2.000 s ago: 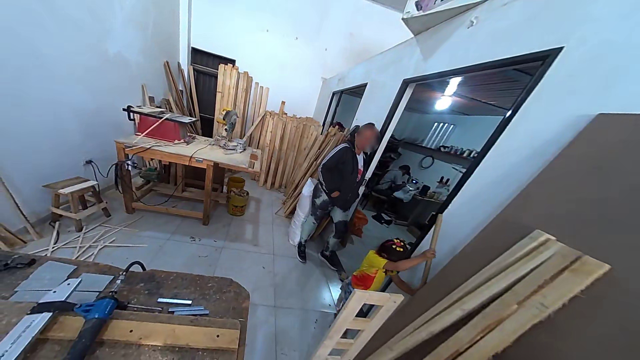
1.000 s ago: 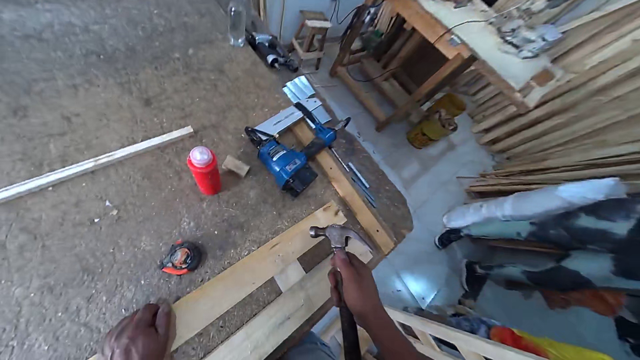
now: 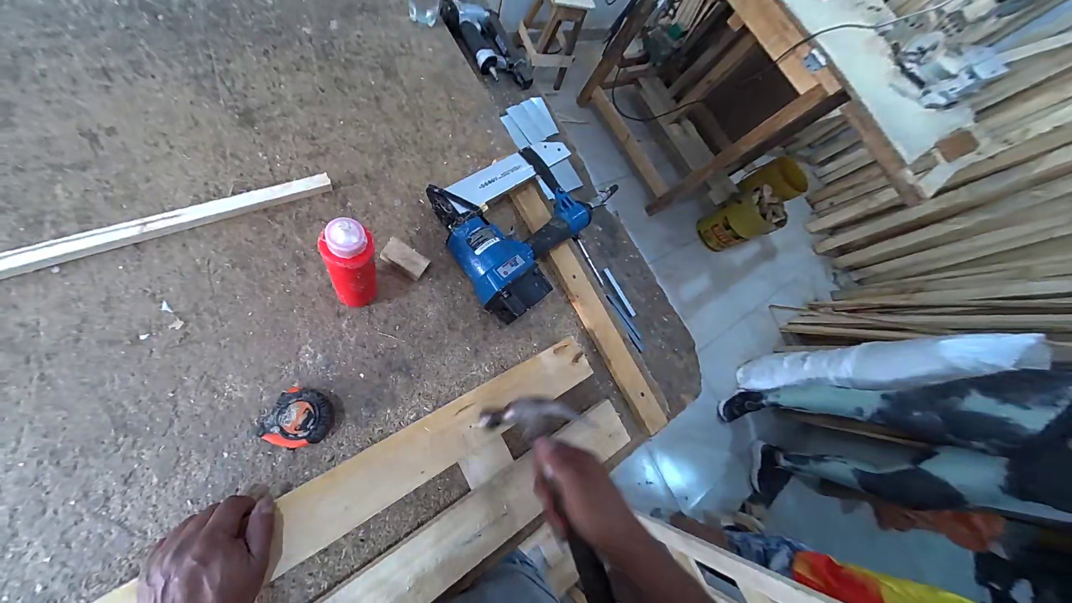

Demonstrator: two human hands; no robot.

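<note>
My right hand (image 3: 578, 498) grips the dark handle of a claw hammer (image 3: 532, 414), whose slightly blurred metal head hovers over or rests near two joined wooden boards; contact cannot be told. My left hand (image 3: 213, 544) lies on the lower left end of the far board (image 3: 402, 440), thumb beside its edge. The near board (image 3: 494, 523) runs roughly parallel, closer to my body. A short wooden crosspiece (image 3: 486, 461) spans the gap between them. Beyond the boards lie a blue pneumatic nailer (image 3: 502, 260) and a black-and-orange tape measure (image 3: 297, 417).
On the worktable (image 3: 209, 352) are a red bottle (image 3: 347, 264), a wood block (image 3: 404, 258), a thin wooden strip (image 3: 167, 222) and a drilled wooden rail (image 3: 595, 314). Yellow buckets (image 3: 741, 218) stand on the floor. A person's legs (image 3: 904, 410) are at right, near stacked planks (image 3: 963, 226).
The view has swung from the room down to the worktable. Since one second ago, my right hand still holds the hammer and my left hand remains on the board.
</note>
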